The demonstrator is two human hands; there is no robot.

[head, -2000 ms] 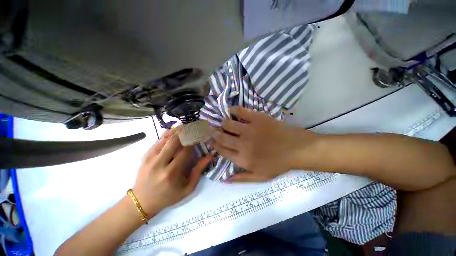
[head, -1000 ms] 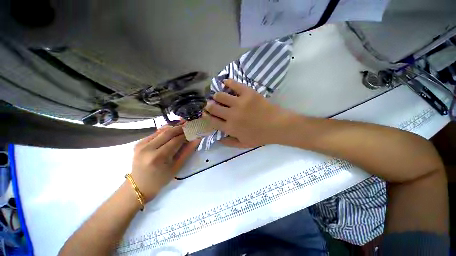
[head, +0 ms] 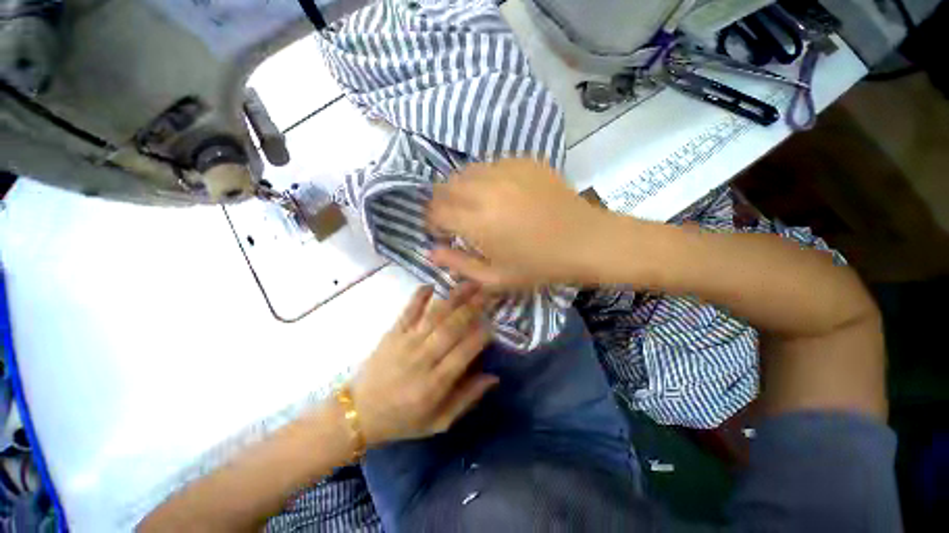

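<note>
The grey-blue and white striped knit top (head: 458,89) lies on the table right of the needle area, its near end over the front edge. A curved neckband (head: 380,224) shows in it. My right hand (head: 510,224) is on the top, fingers bent into the fabric, somewhat blurred. My left hand (head: 427,364) touches the near edge of the top with its fingertips; whether it grips is unclear. The sewing machine head (head: 125,94) is at the upper left, with the face-plate knob (head: 227,179) and presser foot area (head: 302,208) free of fabric.
Black-handled snips (head: 765,42) and metal fittings (head: 718,89) are at the table's upper right. A measuring scale (head: 687,161) runs along the front edge. More striped fabric (head: 692,364) hangs beside my lap. A blue edge (head: 26,416) borders the table at left.
The striped top has come away from under the needle, toward the right and my lap. Both hands moved right, away from the machine head. The view has shifted, showing the snips.
</note>
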